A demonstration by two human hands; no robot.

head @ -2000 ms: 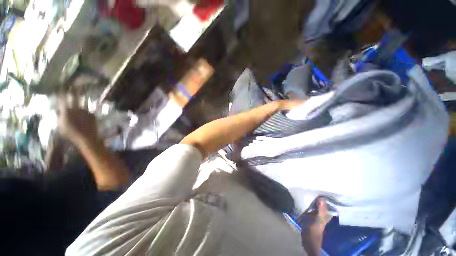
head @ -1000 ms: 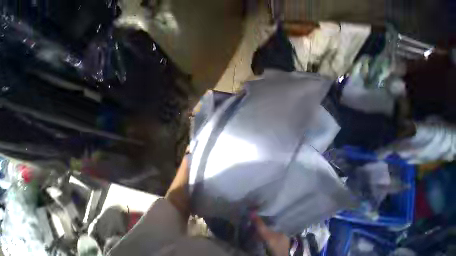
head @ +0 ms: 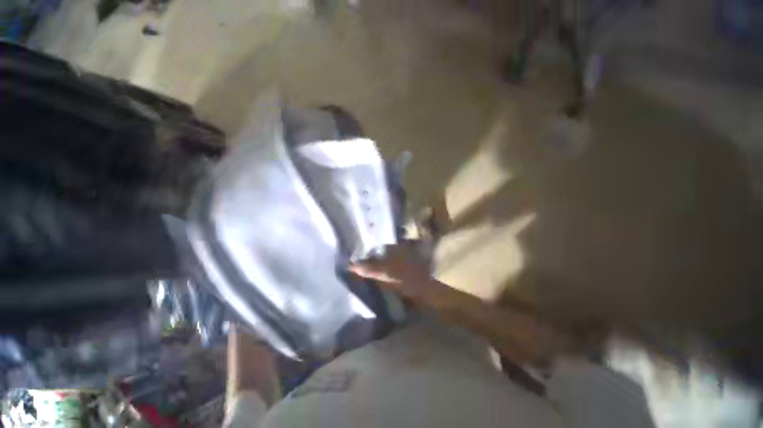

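Note:
A bundle of pale blue-grey garment pieces (head: 268,217) with dark edges is held against the front of my body, left of the picture's middle. My right hand (head: 397,272) grips the bundle's right side, fingers over its lower edge. My left forearm shows at the bottom left and goes up under the bundle; my left hand is hidden behind the cloth. The picture is blurred.
Dark heaped garments (head: 75,184) stand along the left. Tan floor (head: 401,75) stretches ahead and to the right, with bright patches and shadows. Mixed items (head: 50,410) lie at the bottom left. Thin dark legs or posts show at the upper right, blurred.
The view has swung away from the blue crates to the tan floor. The bundle has moved left in the picture and is still carried. My right hand has come higher on its side.

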